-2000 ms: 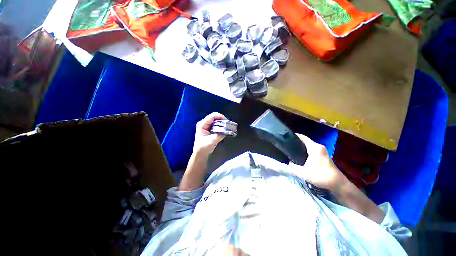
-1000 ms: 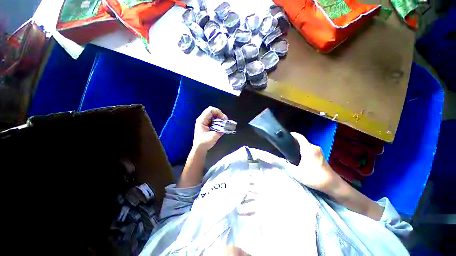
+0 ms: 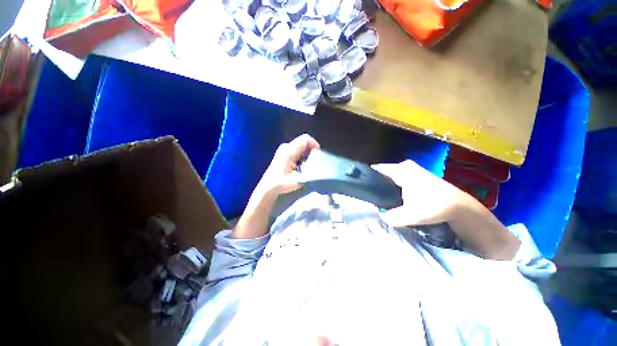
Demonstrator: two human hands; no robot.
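My right hand [image 3: 423,196] is closed around the dark grey handheld trimmer [image 3: 352,177] over my lap. The trimmer points left and its wide head meets the fingers of my left hand [image 3: 287,167]. The left thumb and fingers are bent around a small grey sewn piece that is almost wholly hidden behind the trimmer head; only a sliver of it shows. A heap of grey sewn pieces [image 3: 312,51] lies on the table in front.
An open cardboard carton [image 3: 196,196] with grey pieces [image 3: 177,270] stands at lower left. Blue bins [image 3: 159,125] are below the table [image 3: 467,81]. Orange pouches [image 3: 423,17] lie on the table. Red pieces [image 3: 477,177] are in a bin at right.
The trimmer has swung level and moved left against my left hand, now covering the grey piece seen there earlier. The view has shifted, so the table sits higher in the picture.
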